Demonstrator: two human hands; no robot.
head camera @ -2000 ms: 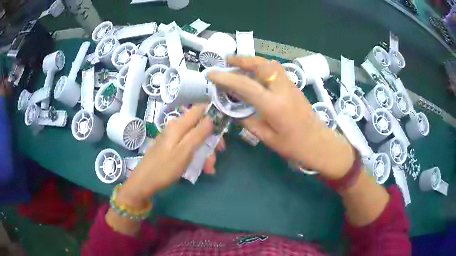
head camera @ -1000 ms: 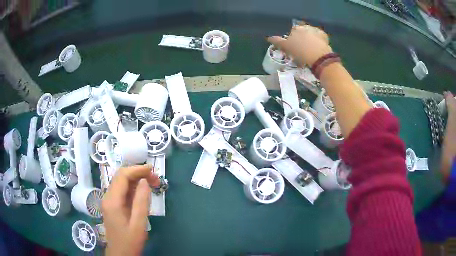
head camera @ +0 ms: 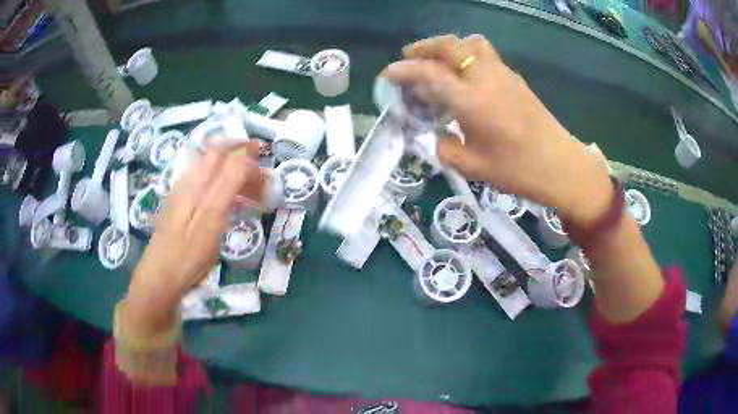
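Observation:
My right hand [head camera: 477, 105] is raised over the middle of the bench, its fingers around the round head of a white fan unit [head camera: 364, 174]. The unit's open handle strip slants down to the left, and the hand hides most of the head. My left hand [head camera: 198, 214] is blurred over the left pile of fan units, with its fingers bent; whether it holds anything cannot be told. Below the held unit lie several fan units with green circuit boards, one with a spoked head [head camera: 443, 276] near the middle.
The green bench [head camera: 348, 340] carries many white fan units. Beyond a pale edge strip [head camera: 659, 183], a darker green surface [head camera: 243, 36] carries a few units, one with its round head [head camera: 330, 73] at the back. Another person's arm shows at the right edge.
My right hand has come back from the far green surface with a fan unit in its fingers. My left hand has moved up over the left pile. The view has shifted slightly.

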